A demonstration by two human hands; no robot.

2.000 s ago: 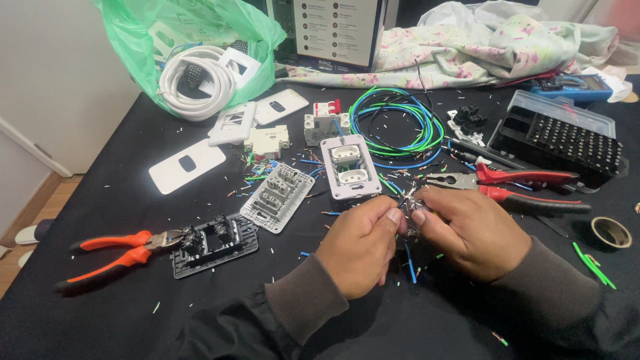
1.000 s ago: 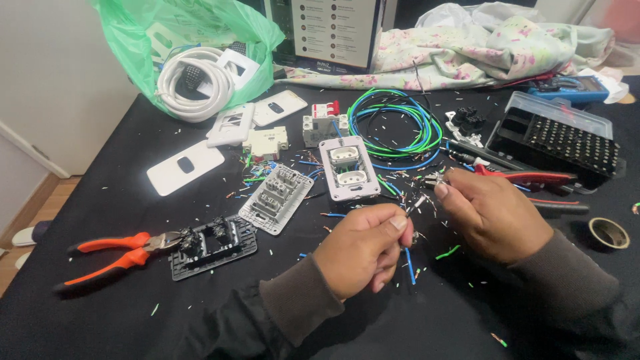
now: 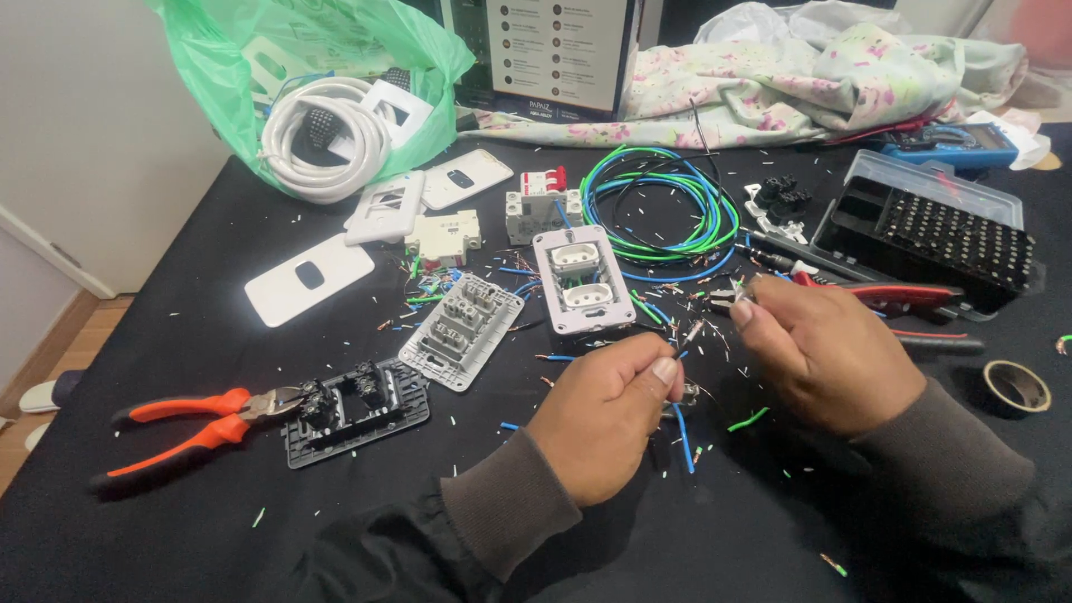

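My left hand [image 3: 603, 410] pinches a short black wire [image 3: 689, 337] between thumb and forefinger; its tip looks reddish and pale. Under its fingertips lie a small metal and clear piece, partly hidden, and a blue wire [image 3: 684, 440]. My right hand [image 3: 825, 352], to the right and slightly higher, has thumb and forefinger closed on a small pale piece [image 3: 739, 291], too small to name. A white double-socket frame [image 3: 586, 276] lies just above my left hand. Beyond my right hand are red-handled pliers [image 3: 900, 295], their jaws partly behind its fingers.
Orange-handled pliers [image 3: 197, 420] touch a dark socket frame [image 3: 360, 419] at left. Nearby are a grey mounting frame [image 3: 463, 331], white cover plates [image 3: 308, 279], circuit breakers [image 3: 543, 209], coiled wires [image 3: 662, 251], a bit case [image 3: 938, 226], a tape roll [image 3: 1015, 387] and a green bag [image 3: 435, 75].
My hands were close together two seconds ago and are now apart. The black wire shows plainly in my left fingers. My right hand has moved away to the right.
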